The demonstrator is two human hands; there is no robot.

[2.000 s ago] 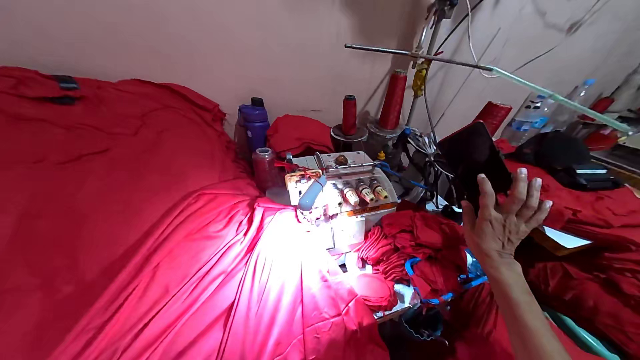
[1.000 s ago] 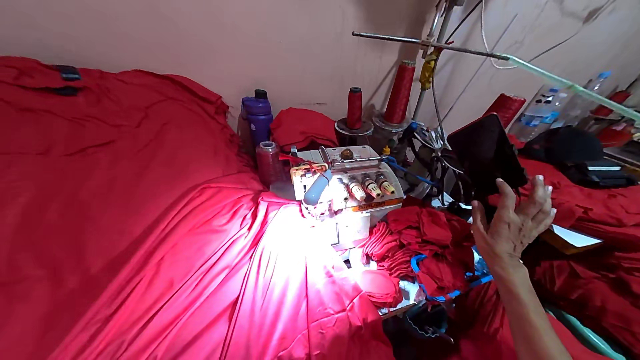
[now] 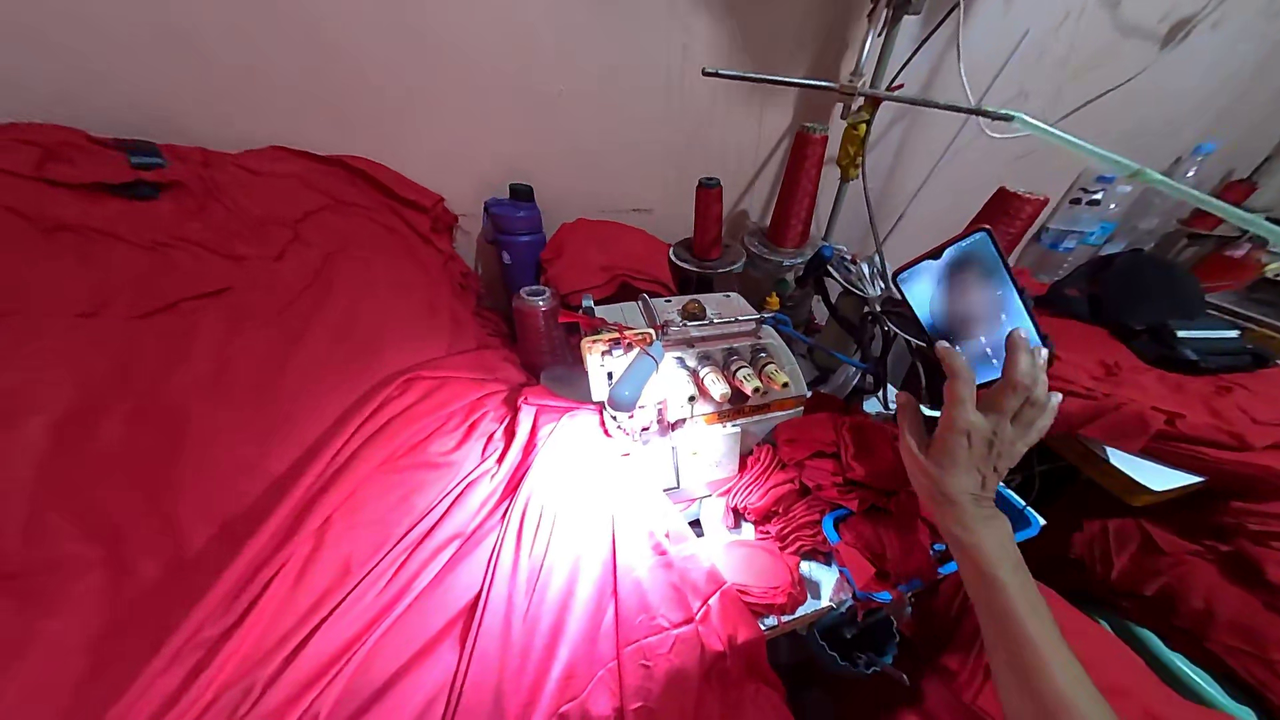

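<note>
My right hand [image 3: 980, 430] is raised at the right, fingers spread, over the lower edge of a lit smartphone [image 3: 970, 300]. The phone stands tilted among cables; whether a fingertip touches its screen cannot be told. Left of the hand is a white overlock sewing machine [image 3: 720, 360] with a row of tension dials, brightly lit around its needle area. Red fabric [image 3: 300, 420] spreads over the left side and up to the machine. Folded red fabric pieces [image 3: 790, 480] lie between machine and hand, partly in a blue-rimmed basket [image 3: 1020, 515]. My left hand is out of view.
Red thread cones [image 3: 800, 190] stand behind the machine, with a purple bottle [image 3: 515, 240] and another thread cone [image 3: 537, 325] to its left. A metal rod [image 3: 780, 80] crosses above. Plastic bottles [image 3: 1080, 225] and a black cap [image 3: 1130, 295] are at the right.
The phone's screen was dark in the earlier frames and is now lit. My right hand has moved up to the phone's lower part, fingers still spread.
</note>
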